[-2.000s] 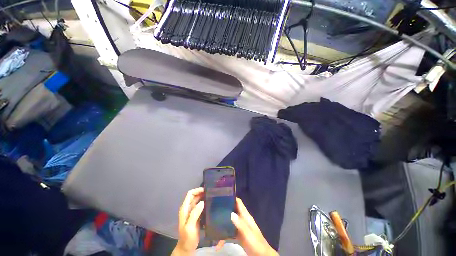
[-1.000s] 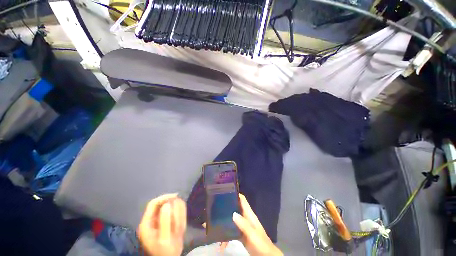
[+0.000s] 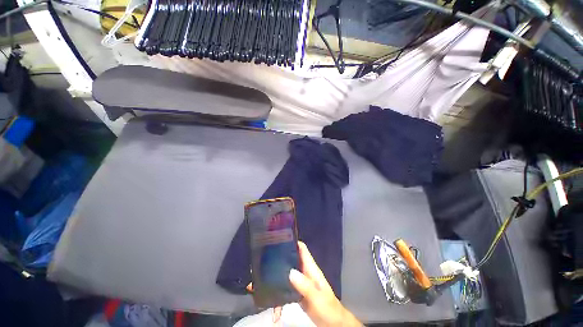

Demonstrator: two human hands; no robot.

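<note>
My right hand (image 3: pixel 319 290) holds a smartphone (image 3: pixel 273 252) upright over the front of the ironing table (image 3: pixel 160 211). Its screen is lit and its thumb lies at the right edge. Fingertips show at the phone's lower left edge. My left hand is not in view. A navy garment (image 3: pixel 319 211) lies on the table behind and beside the phone, bunched at its far end and wider toward me; the phone hides part of it. A steam iron (image 3: pixel 401 271) with an orange-brown handle rests at the table's right front.
A crumpled navy heap (image 3: pixel 393 144) lies at the far right of the table. A grey sleeve board (image 3: pixel 182 92) is raised along the far left edge. Black hangers (image 3: pixel 220 32) hang above. A yellow and black hose (image 3: pixel 502 230) rises right from the iron, past a pale blue tray (image 3: pixel 461 281).
My left hand has come off the phone and gone out of the picture. My right hand still holds the phone. The view has shifted, so the table's things appear further left.
</note>
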